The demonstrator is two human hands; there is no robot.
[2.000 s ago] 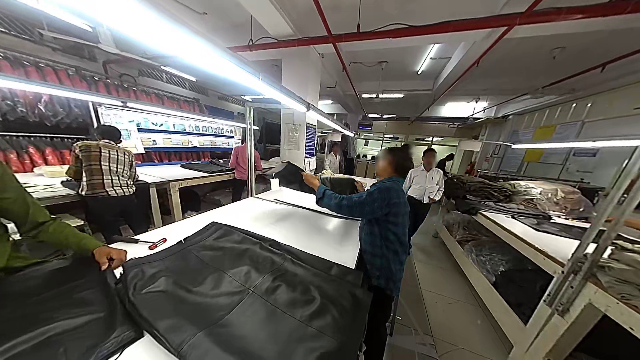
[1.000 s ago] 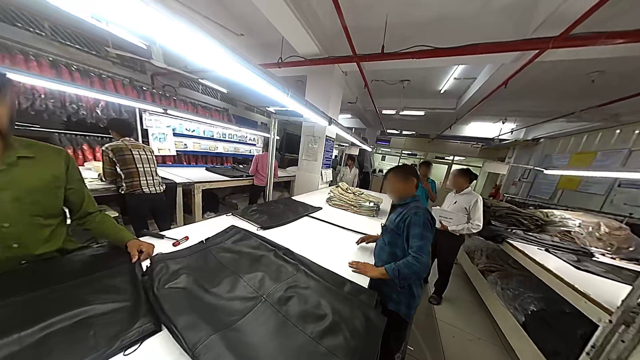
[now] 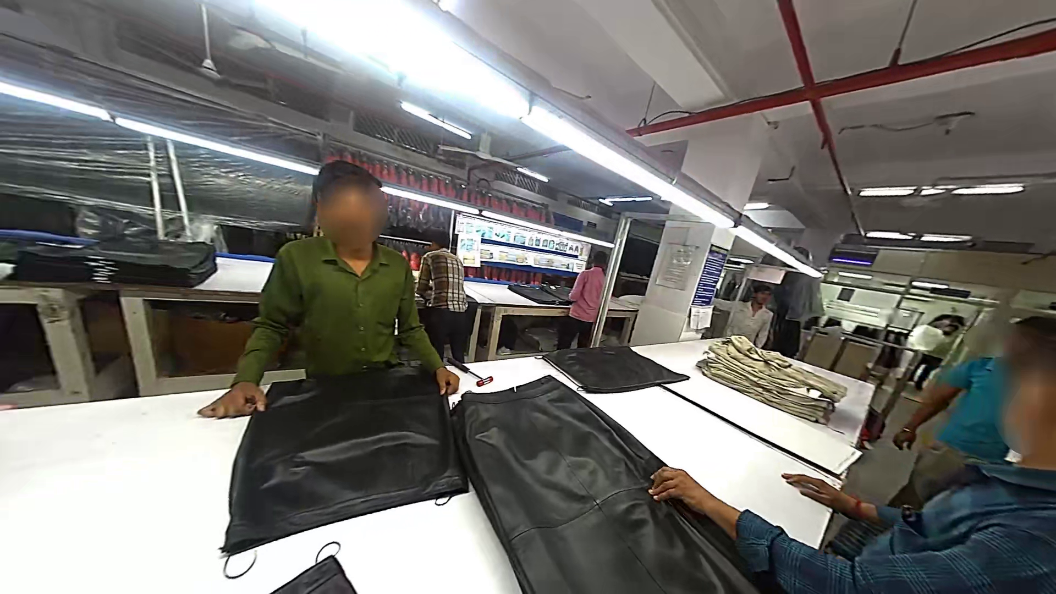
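Neither of my hands is in the head view. On the white tabletop (image 3: 82, 478) lie two large black leather-like garments: a longer seamed one (image 3: 577, 487) at the centre and a shorter one (image 3: 346, 454) left of it, their edges touching. A co-worker in a green shirt (image 3: 342, 305) rests a hand at each side of the shorter one's far end. A co-worker in a blue checked shirt (image 3: 924, 536) has one hand on the longer garment's right edge. The corner of another black piece (image 3: 318, 577) with a loop shows at the bottom.
Farther along the table are a folded black piece (image 3: 615, 367), a stack of beige garments (image 3: 771, 379) and a red-handled tool (image 3: 483, 380). A metal post (image 3: 611, 280) and a white pillar (image 3: 685, 272) stand behind. More people are at tables beyond and in the aisle at right.
The view has swung left. The co-worker in the blue checked shirt had both hands over the bare tabletop one second ago; one now touches the longer garment.
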